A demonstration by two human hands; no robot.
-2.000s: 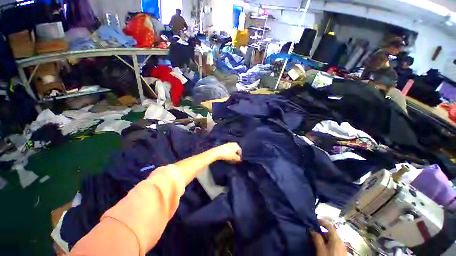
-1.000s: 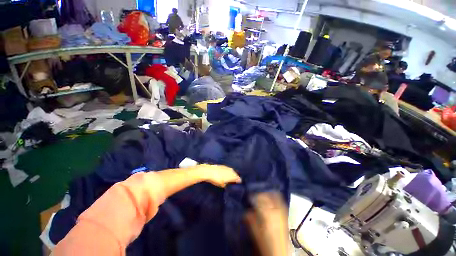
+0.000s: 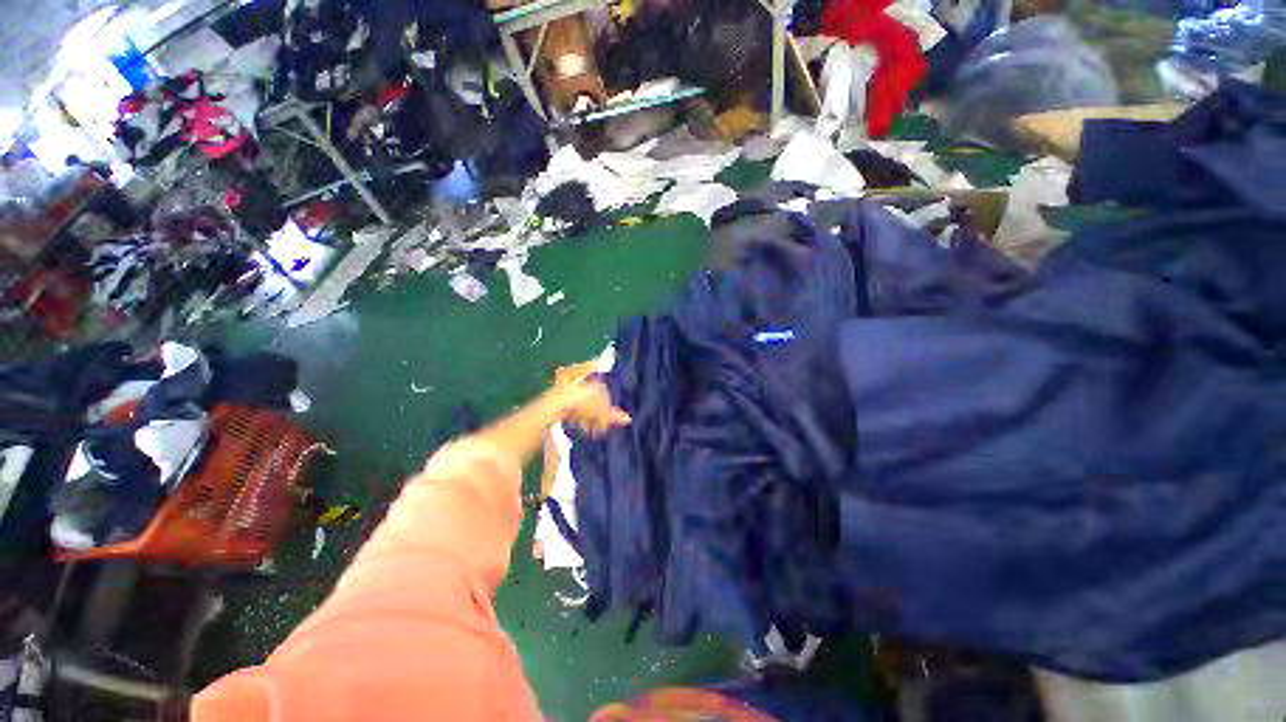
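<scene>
The navy garment heap (image 3: pixel 733 437) hangs in folds in the middle, with a small light-blue label (image 3: pixel 773 337) on it. A broad, smoother spread of navy cloth (image 3: pixel 1058 466) lies to its right. My left hand (image 3: pixel 585 402) is at the heap's left edge, beside the hanging folds. Its fingers are small and blurred, and I cannot tell whether they pinch the cloth. My right hand is not in view. The sewing machine head is not in view.
An orange plastic basket (image 3: pixel 233 487) with dark and white cloth stands at the left. Paper and cloth scraps (image 3: pixel 663 176) litter the green floor (image 3: pixel 423 360). A table frame (image 3: pixel 779 64) and red cloth (image 3: pixel 882 64) are at the top. A pale surface edge (image 3: pixel 1185 694) shows bottom right.
The view has swung left and down. My left hand has moved from the heap's middle to its left edge. My right hand and the machine have left the picture.
</scene>
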